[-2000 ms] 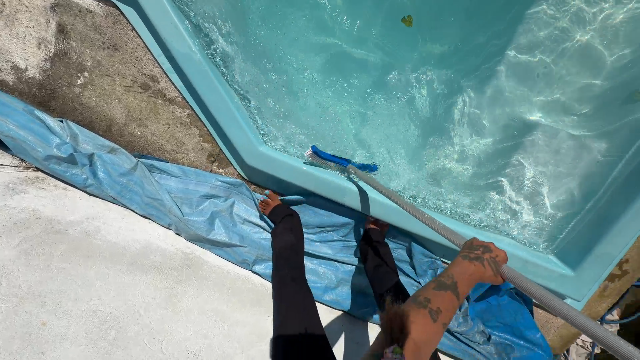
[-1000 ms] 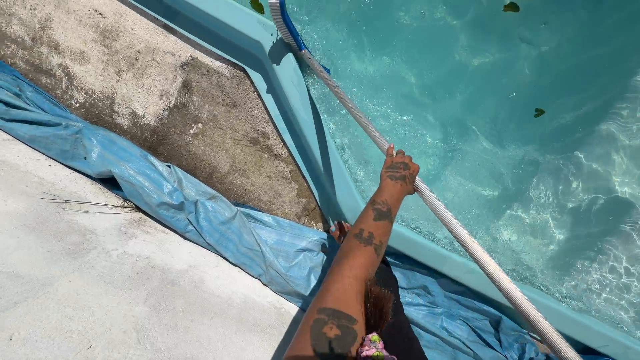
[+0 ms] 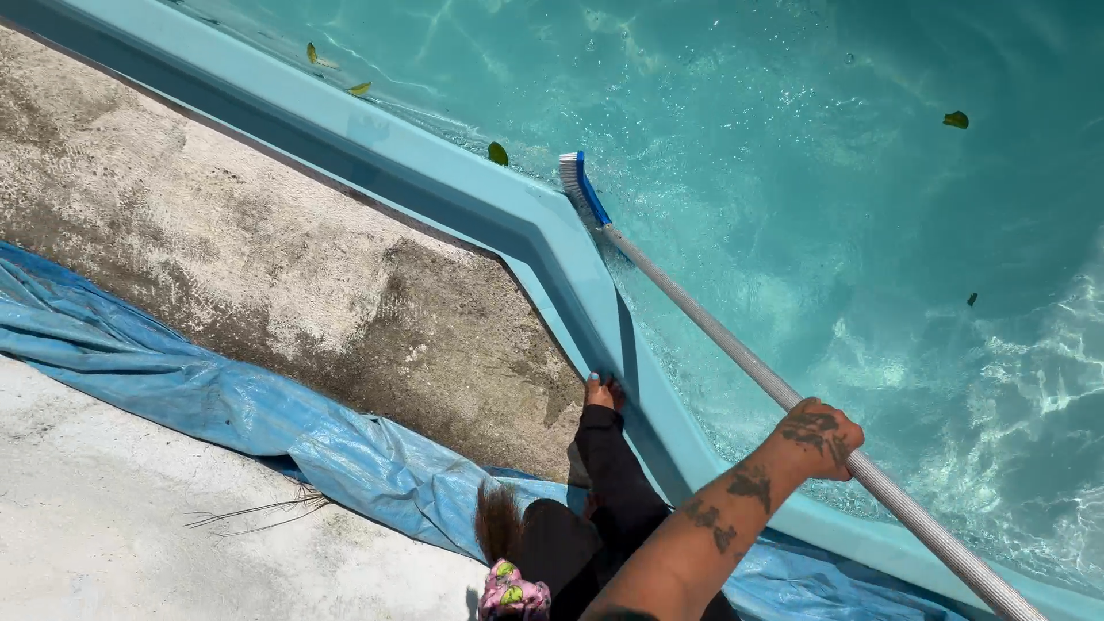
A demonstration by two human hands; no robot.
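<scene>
My left hand point(image 3: 815, 438) is closed around a grey ribbed pole point(image 3: 716, 332), which slants from the lower right corner up toward the middle. At its far end is a blue pool brush point(image 3: 591, 191) with white bristles. The bristles face the pool's light blue rim point(image 3: 569, 228), at the water beside its bend; whether they touch it I cannot tell. My right hand is outside the view.
Pool water point(image 3: 776, 216) with several floating leaves, one a green leaf point(image 3: 498, 153), fills the upper right. My foot point(image 3: 604, 392) is at the rim. A crumpled blue tarp point(image 3: 371, 457) lies between rough concrete point(image 3: 345, 293) and a pale slab point(image 3: 129, 492).
My left hand keeps hold of the pole. The view has shifted along the rim, and the brush, close to the upper frame edge a second ago, now shows whole beside the rim's bend.
</scene>
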